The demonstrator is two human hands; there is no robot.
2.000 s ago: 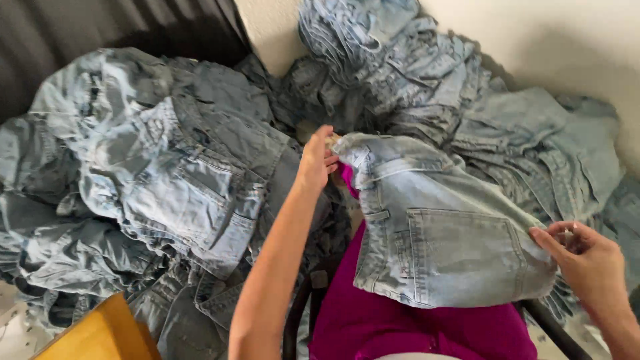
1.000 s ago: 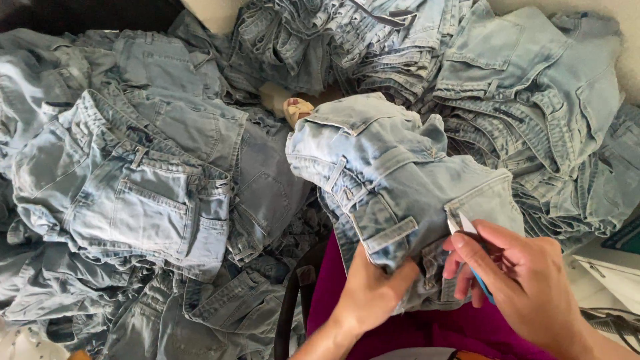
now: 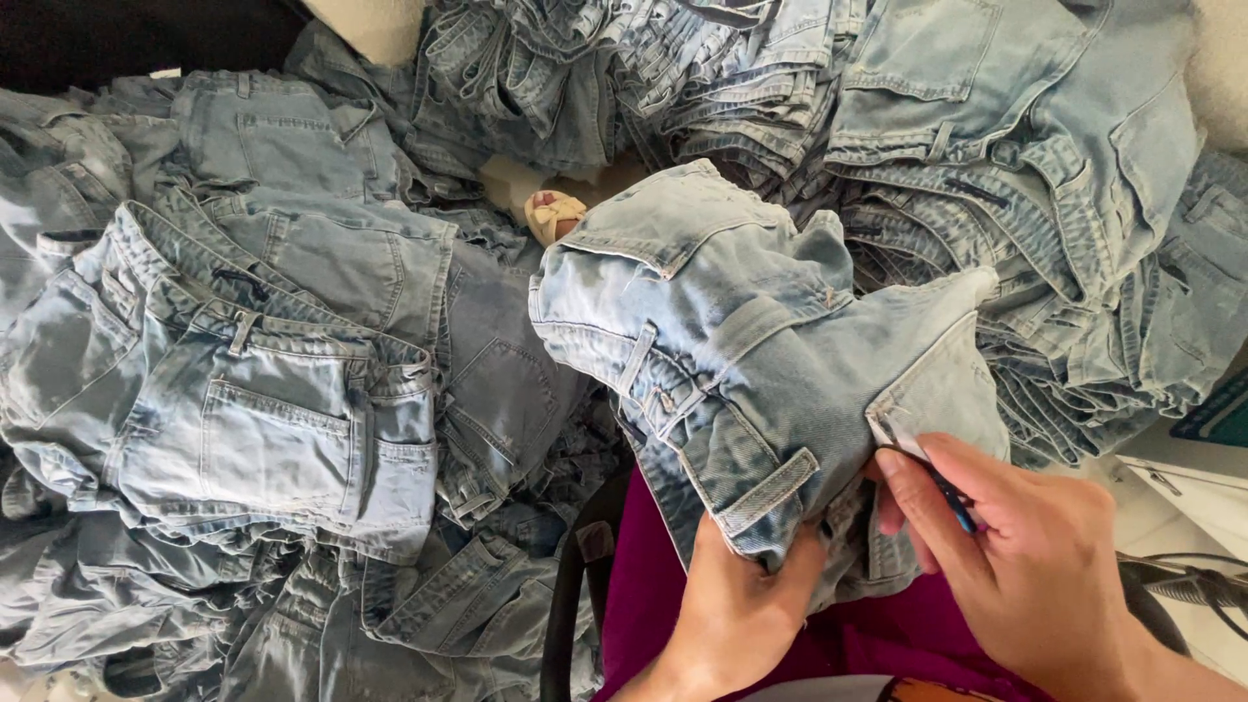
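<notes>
A light blue denim garment [image 3: 770, 370] lies bunched over my lap, showing pockets, belt loops and seams. My left hand [image 3: 746, 595] grips its lower edge near a belt loop, with the fingertips hidden under the cloth. In my right hand [image 3: 994, 546] is a small cutting tool [image 3: 946, 487] with a metal blade and a dark and blue handle; its exact kind is partly hidden by my fingers. The blade's tip touches the corner of a pocket on the garment's right part.
Piled denim garments [image 3: 283, 419] fill the left side. Stacked denim [image 3: 985, 195] rises at the back and right. A foot in a tan sandal [image 3: 554, 214] shows beyond the garment. A chair's black armrest [image 3: 575, 585] is beside my lap; dark cables [image 3: 1194, 585] lie at right.
Two seconds ago both hands held the garment spread out; it is now bunched. Since one second ago, the hands and the tool have stayed in much the same place on it.
</notes>
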